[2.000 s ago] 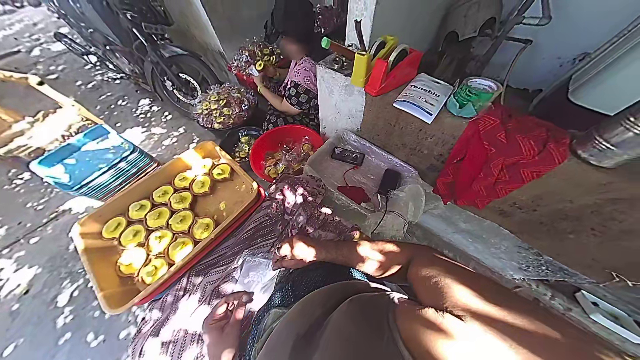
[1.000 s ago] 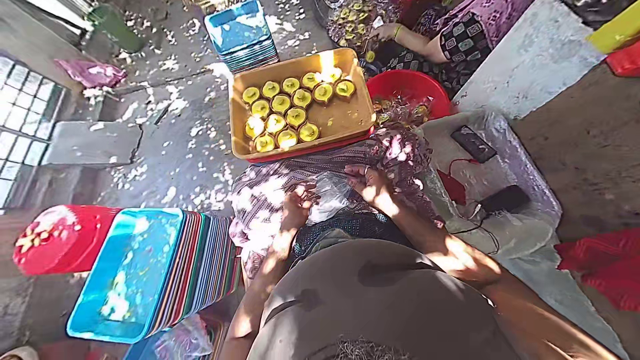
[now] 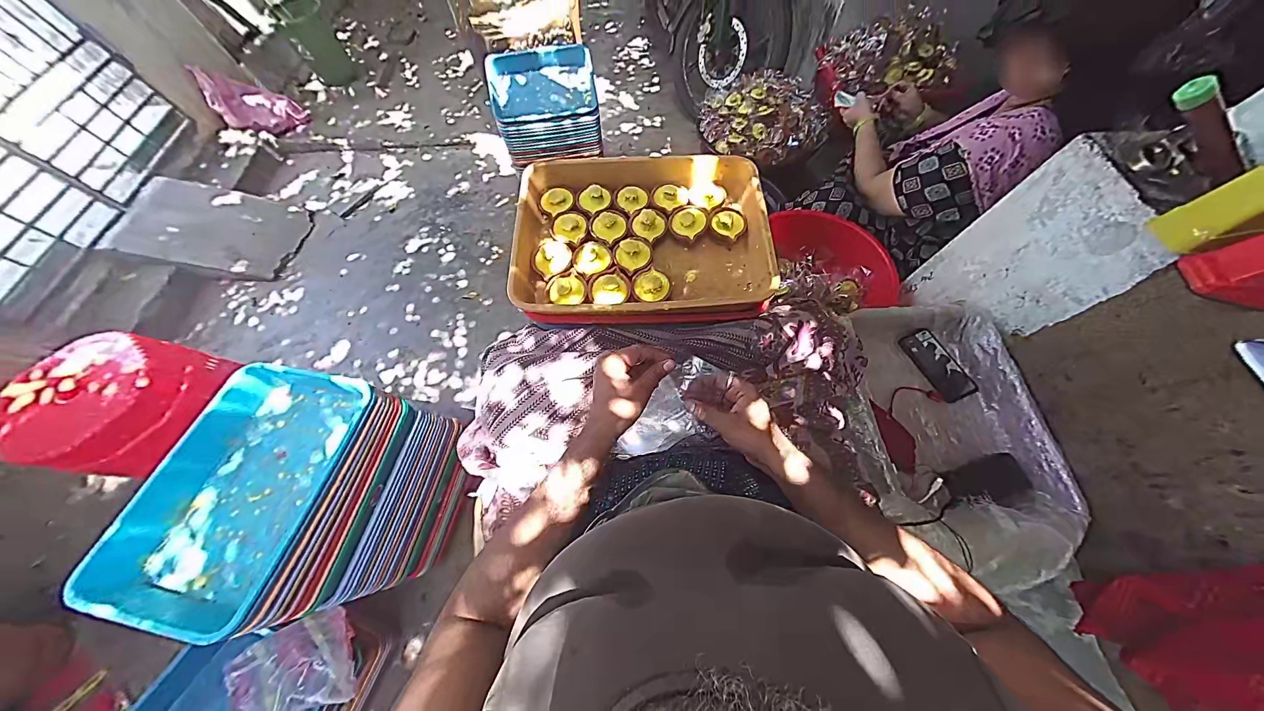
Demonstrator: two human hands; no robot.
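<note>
My left hand (image 3: 632,383) and my right hand (image 3: 729,403) are raised over my lap, each pinching the edge of a clear plastic bag (image 3: 664,410) that lies between them. Just beyond my hands stands a tan plastic tray (image 3: 716,272), holding rows of small round cups with yellow filling (image 3: 609,226), possibly candle lamps. Patterned cloth (image 3: 538,375) covers my lap. Beside my right hand lies a heap of clear wrapped pieces (image 3: 815,346), whose contents are hard to make out.
Stacked blue trays (image 3: 232,504) stand at left by a red tub (image 3: 118,405), with another stack (image 3: 543,89) beyond. At right are a red basin (image 3: 834,259), a plastic-lined tray (image 3: 1027,425) with a phone (image 3: 936,365), and a white-topped ledge (image 3: 1047,232). A seated person (image 3: 978,148) handles wrapped pieces.
The view has swung widely. Both hands have stayed low over the lap around the clear bag; they now sit closer together than one second ago, with the fingers pinched at its edge.
</note>
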